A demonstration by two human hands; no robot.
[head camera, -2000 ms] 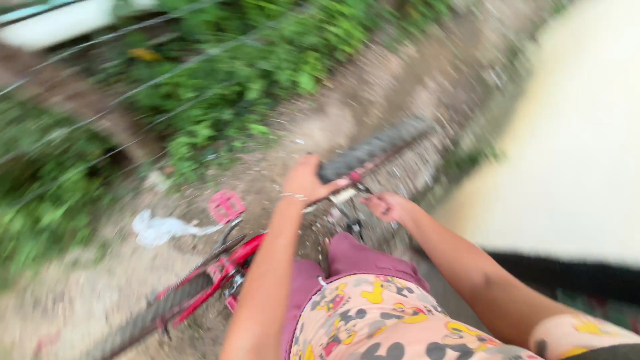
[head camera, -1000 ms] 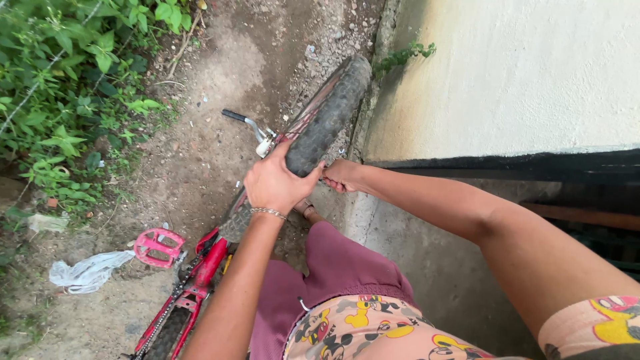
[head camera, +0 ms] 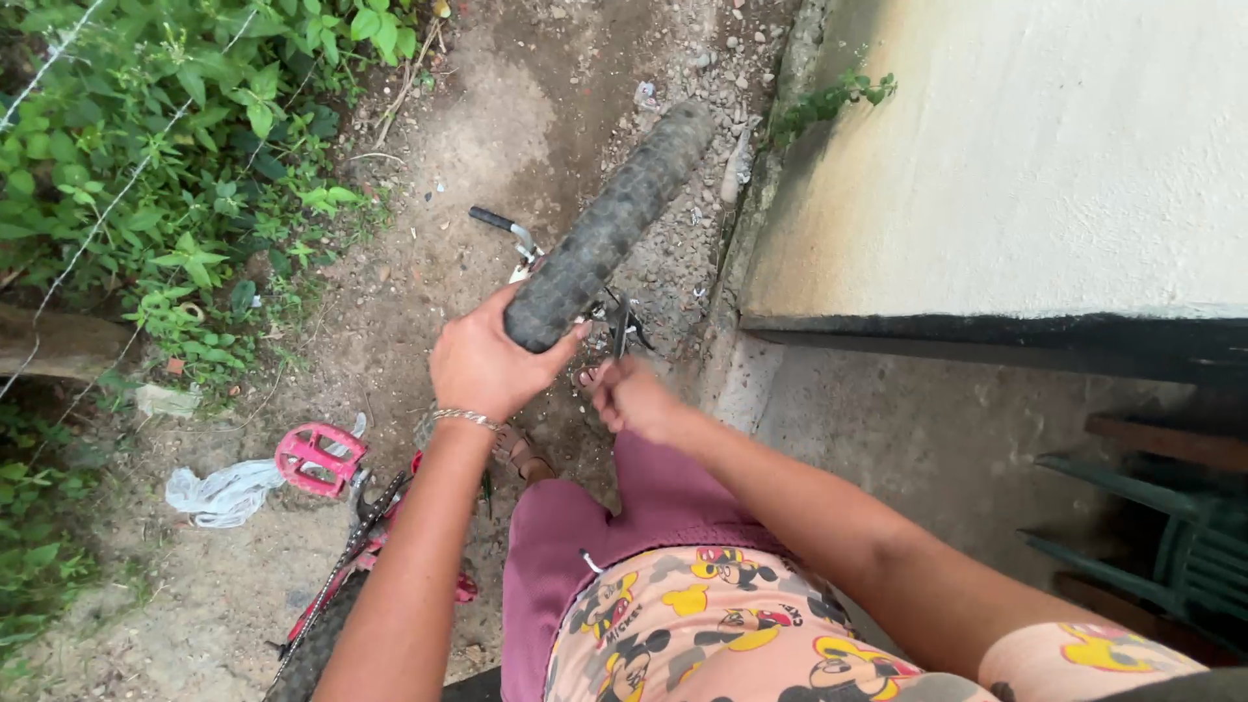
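Observation:
The bicycle stands upside down, its knobby front tire [head camera: 624, 219] raised between my arms. My left hand [head camera: 497, 361] wraps around the near end of that tire. Beside it, my right hand [head camera: 639, 398], slightly blurred, closes on a dark, narrow tool [head camera: 621, 327] near the wheel's hub; its kind cannot be told. Under the tire a handlebar with a black grip [head camera: 490, 217] shows. At lower left are a pink pedal [head camera: 320, 458], the chain [head camera: 336, 575] and the rear tire [head camera: 317, 643], partly hidden by my left forearm.
A white wall [head camera: 994, 166] with a black lower edge rises at right. Green plants [head camera: 185, 127] and barbed wire [head camera: 107, 210] line the left. A clear plastic bag [head camera: 224, 492] lies on the dirt by the pedal. A green plastic chair [head camera: 1180, 546] stands at lower right.
The front wheel has turned, and its tire now shows more squarely from above. My left hand stays on the tire. My right hand remains beside the wheel, where a dark tool now shows.

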